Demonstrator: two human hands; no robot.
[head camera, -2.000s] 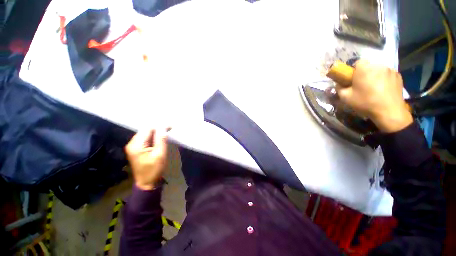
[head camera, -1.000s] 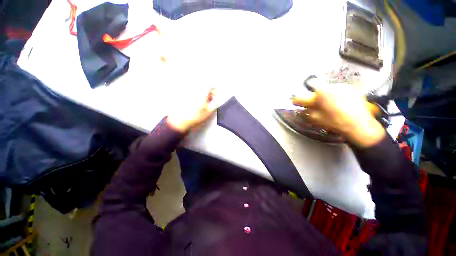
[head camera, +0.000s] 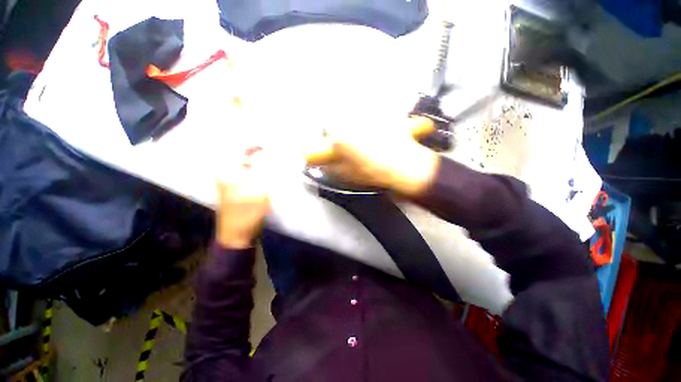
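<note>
A dark navy curved collar piece (head camera: 396, 235) lies at the near edge of the white table. My right hand (head camera: 373, 164) is closed around the handle of the steam iron (head camera: 347, 186), whose front part covers the upper left end of the piece. The hand is blurred and hides most of the iron; its black rear fittings (head camera: 437, 123) show behind. My left hand (head camera: 243, 205) is over the near table edge, left of the iron, apart from the piece. It is blurred and overexposed, so its fingers cannot be made out.
Another navy curved piece (head camera: 321, 15) lies at the far side. A folded navy bundle (head camera: 142, 86) with red-orange ribbon (head camera: 187, 73) is at left. A dark metal iron rest (head camera: 534, 60) is far right. A blue tray (head camera: 616, 246) is at the right end, with dark cloth (head camera: 67, 201) hanging at left.
The right hand and iron have moved left from beside the collar piece onto its upper end. The left hand first reached toward the piece and has since drawn back left and nearer the body.
</note>
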